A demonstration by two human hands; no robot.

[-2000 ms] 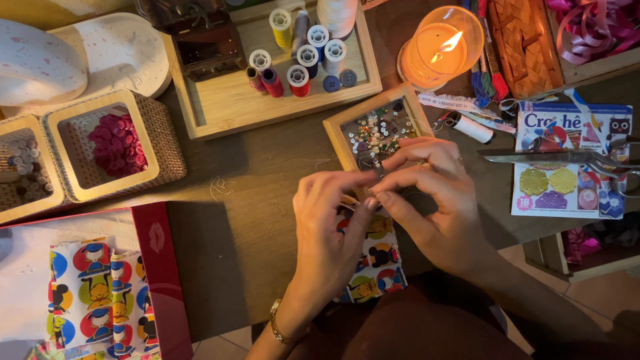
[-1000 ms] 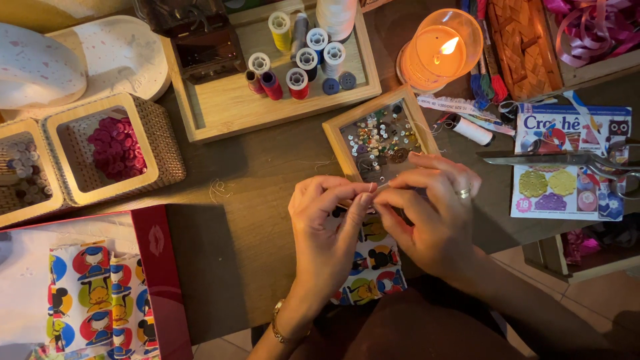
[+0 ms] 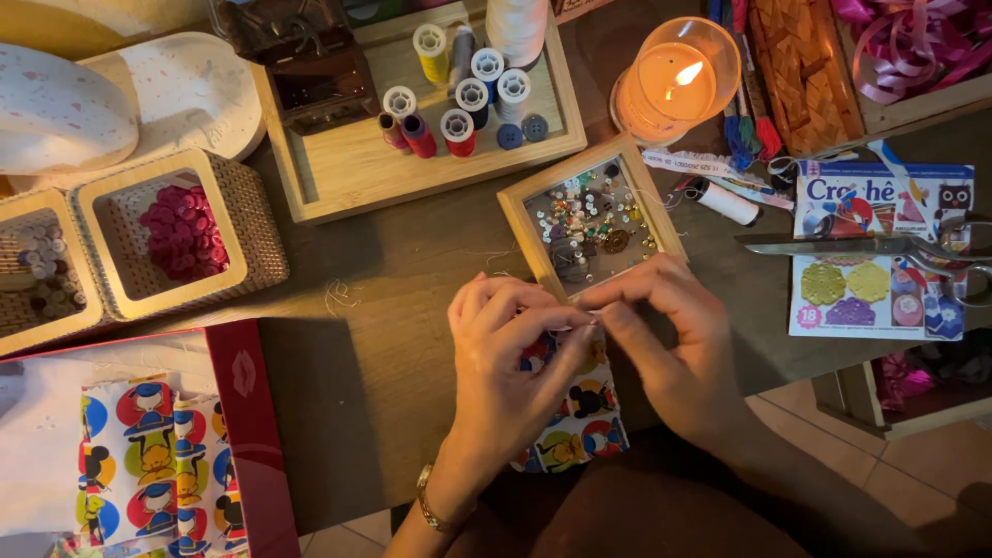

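Cartoon-print fabric hangs over the table's near edge below both hands. My left hand has its thumb and index finger pinched together at the fabric's upper end, partly covering it. Close beside it on the right, my right hand pinches thumb to index finger, the fingertips of both hands almost touching. Something tiny and pale shows between the fingertips; whether it is thread, a needle or a fabric edge cannot be told. Just beyond the hands lies a wooden-framed tray of beads and small buttons.
A lit candle in glass stands behind the bead tray. Thread spools stand on a wooden tray. Metal scissors lie over a crochet magazine at right. At left are button baskets and a red box holding printed fabric.
Two seconds ago the hands were higher, over the bead tray's near edge; they have come down slightly. The fingertips remain close together throughout.
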